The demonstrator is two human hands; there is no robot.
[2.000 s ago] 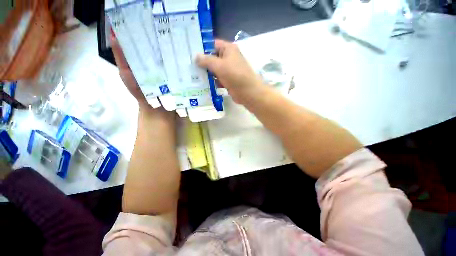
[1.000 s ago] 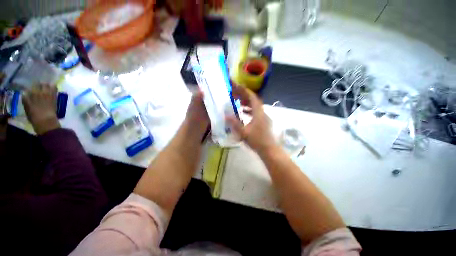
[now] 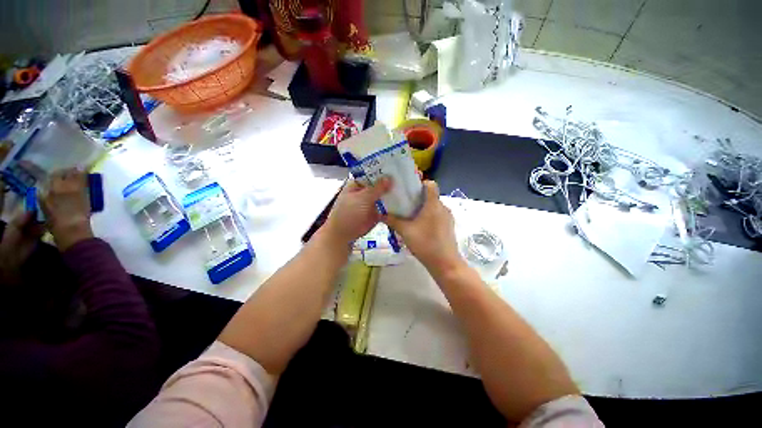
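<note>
A white-and-blue retail box is held up over the bench between my two hands, its white end flap open at the top. My left hand grips its left side with the thumb on the front. My right hand holds its lower right side. Another white-and-blue carton shows below my hands; whether I hold it is unclear. A coiled white cable lies right of my right hand.
Two blue-and-white boxes lie left. A black tray, tape roll and orange basket stand behind. Tangled cables lie right on a black mat. A neighbour's hand works at far left. A yellow strip crosses the front edge.
The flat white-and-blue cartons held up near my face are lower and farther away; one box now shows opened out in my hands. The view has shifted, showing more of the bench.
</note>
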